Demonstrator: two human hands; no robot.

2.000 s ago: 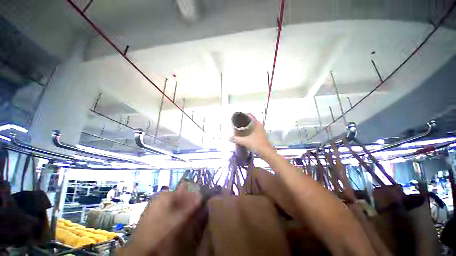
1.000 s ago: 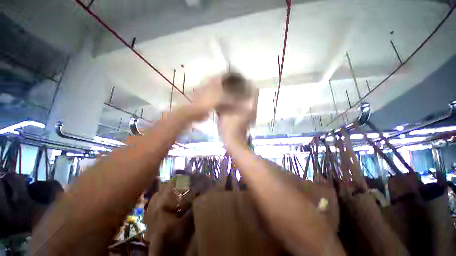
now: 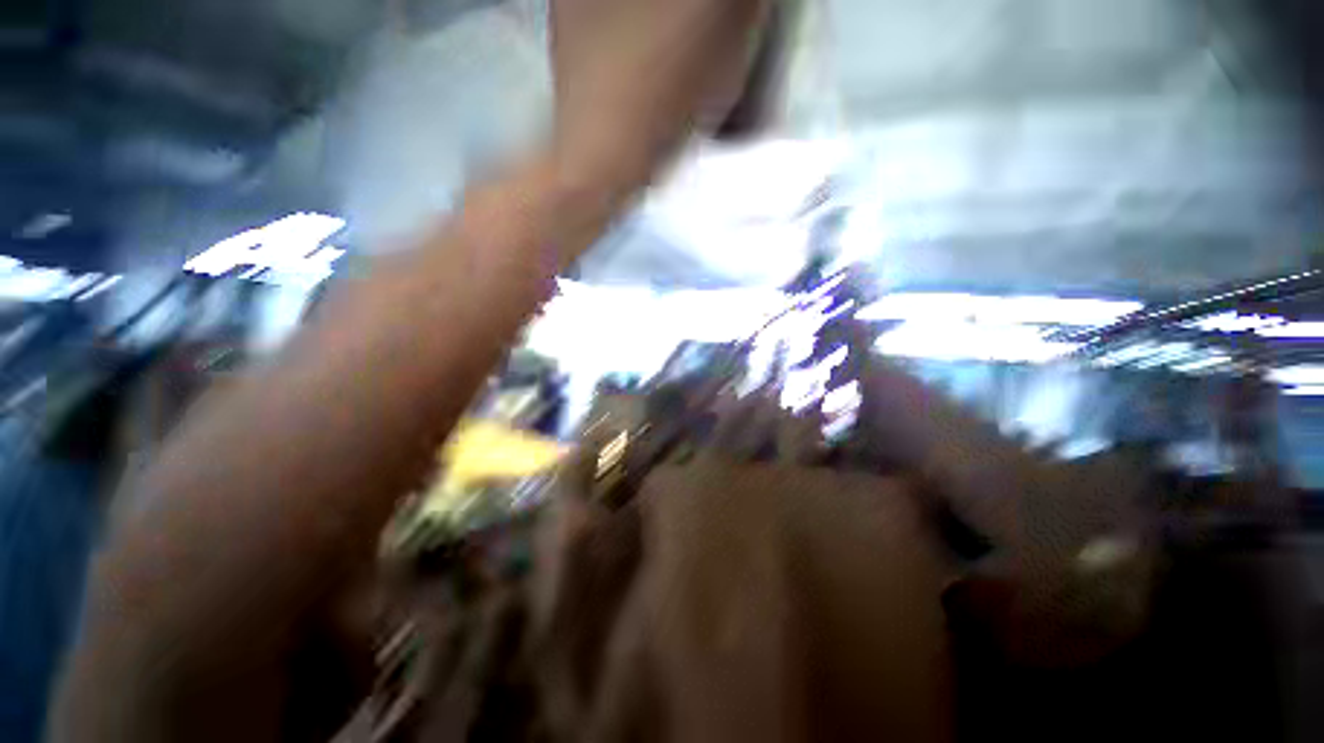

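The frame is heavily blurred. My left hand (image 3: pixel 661 58) is raised at the top, cut off by the upper edge, with the forearm running up from the lower left. A dark brown strip (image 3: pixel 758 87) shows beside it; whether the hand grips it is unclear. Brown tote bags (image 3: pixel 784 595) hang in front of me at the lower middle, with blurred straps (image 3: pixel 820 341) rising above them. I cannot make out my right hand.
More brown and dark bags (image 3: pixel 1089 581) fill the lower right. A yellow blurred patch (image 3: pixel 501 453) lies beyond my forearm. Bright ceiling lights (image 3: pixel 1002 312) and a rail (image 3: pixel 1220 308) run across behind.
The view has shifted and blurred. My left hand has moved up to the top edge. My right hand, raised at the bag handles before, no longer shows. The bags stand nearer the middle.
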